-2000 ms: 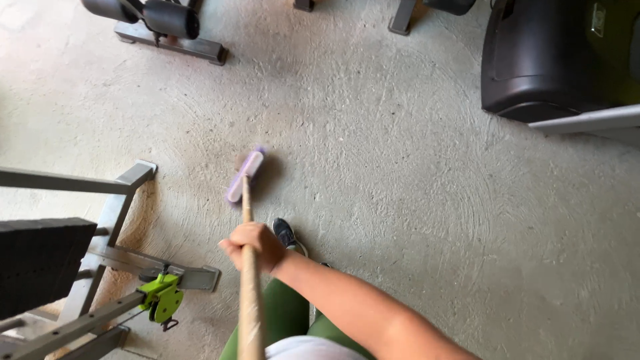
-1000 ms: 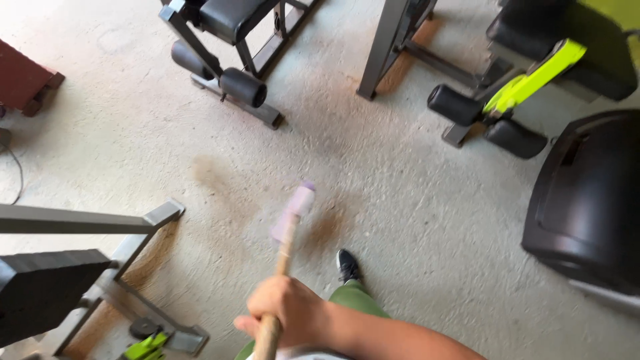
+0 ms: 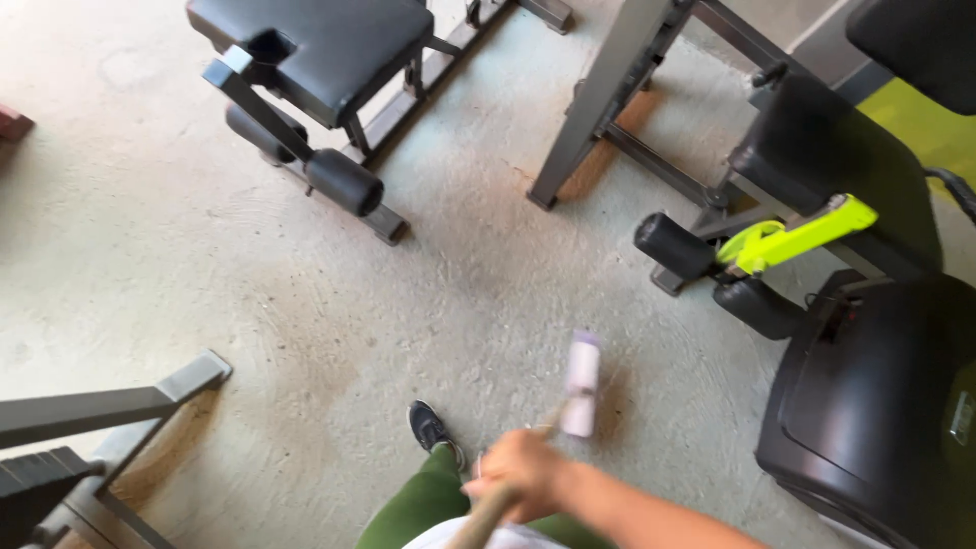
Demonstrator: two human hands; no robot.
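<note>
My right hand is closed around the wooden handle of a push broom, low in the view and in front of my white top. The broom's head, pale pink with a purple edge, is beyond the hand and a little to its right, at the concrete floor; it is somewhat blurred. The handle's upper end runs out of the bottom of the view. My left hand does not show. One dark sneaker and green trousers are left of the handle.
A black padded bench with foam rollers stands ahead on the left. Ahead on the right is a machine with a lime-green lever, and nearer a large black housing. A grey steel frame reaches in from the left. Brownish dust marks the floor.
The broom head has moved from the left of my foot to its right, with my right hand still around the handle. The view has shifted forward toward the benches.
</note>
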